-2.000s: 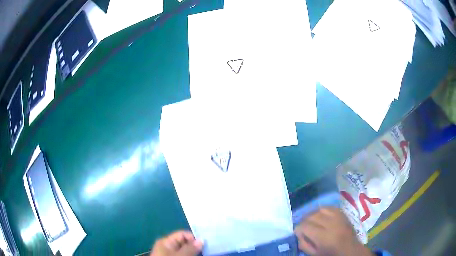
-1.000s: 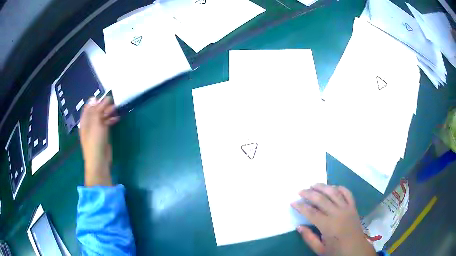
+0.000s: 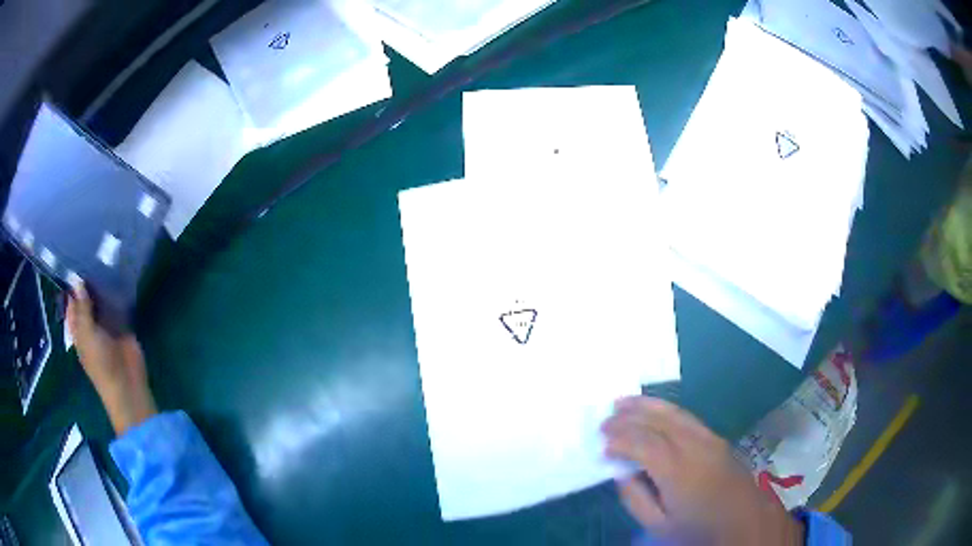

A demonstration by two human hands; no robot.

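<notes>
My left hand (image 3: 104, 347) is at the far left and grips the near edge of a dark panel (image 3: 80, 203) with white tabs; the panel is tilted up and has a grey glare. My right hand (image 3: 677, 459) lies at the lower right corner of a white sleeve (image 3: 533, 416) with a triangle mark, its fingers on that corner. Whether the fingers pinch the sleeve is hard to tell. Another white sleeve (image 3: 554, 128) lies partly under the first, farther away. A fanned sleeve stack (image 3: 767, 181) lies at the right.
White sleeves (image 3: 304, 69) lie along the far strip, beyond a dark seam. Another dark panel (image 3: 27, 331) lies at the left edge, and a framed panel (image 3: 91, 496) is at lower left. A white bag with red print (image 3: 805, 432) is at lower right beside a yellow floor line.
My left hand has moved left and lifted a dark panel off its white sheet, which now shows bare. My right hand stays at the front sleeve's corner.
</notes>
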